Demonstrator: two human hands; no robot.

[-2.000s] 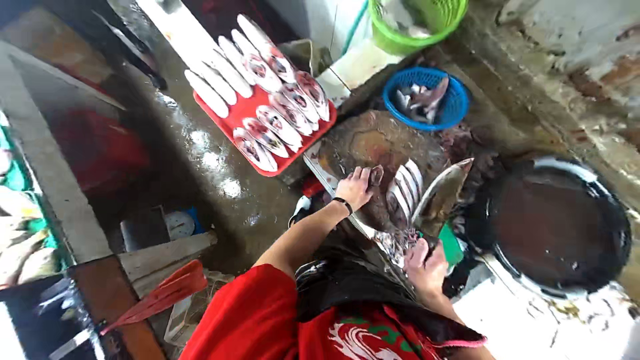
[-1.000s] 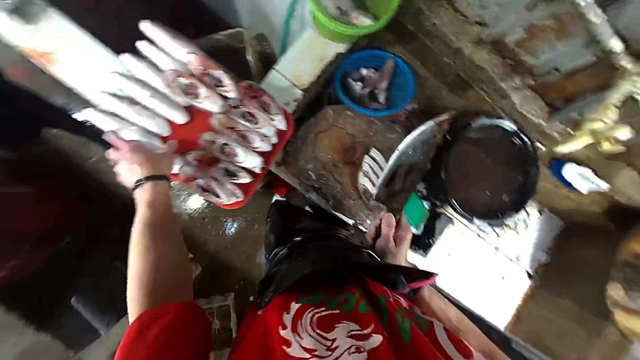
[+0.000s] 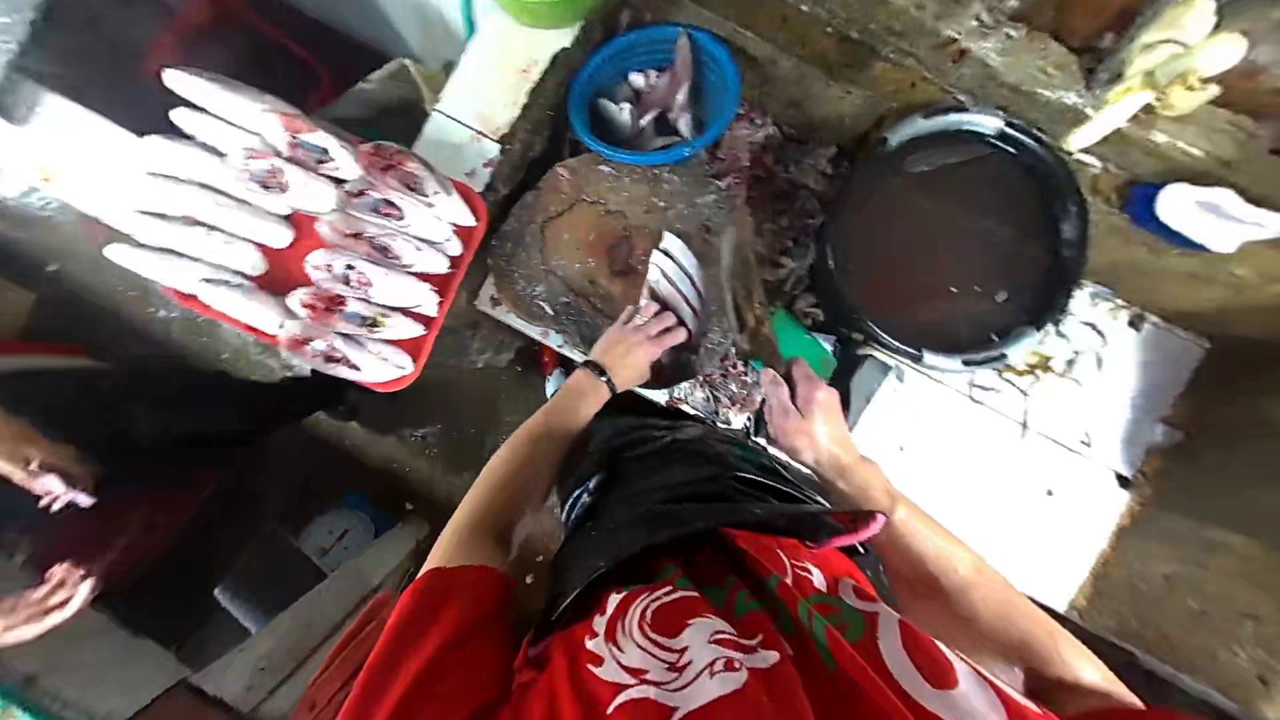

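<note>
My left hand (image 3: 637,345), with a black band at the wrist, has its fingers curled over a silvery fish (image 3: 676,272) on the round wooden chopping block (image 3: 575,235). Pale parallel bands show on the fish; whether they are separate slices I cannot tell. At the block's lower right, my right hand (image 3: 808,415) is closed around the handle end of a large knife (image 3: 738,290), whose blade points up across the block, seen nearly edge-on and blurred. Dark scraps (image 3: 722,392) lie between my hands. A red tray (image 3: 455,290) at the left holds several opened fish (image 3: 370,280).
A blue basket (image 3: 655,158) with fish pieces stands behind the block. Right of it are fish scraps (image 3: 770,180) and a black basin (image 3: 1075,230) of dark liquid. A green object (image 3: 800,342) lies near my right hand. Another person's hands (image 3: 50,600) show at the far left.
My left hand has left the fish on the red tray and come back to the block. My right hand remains at the block with the knife. Another person's hands have appeared at the left.
</note>
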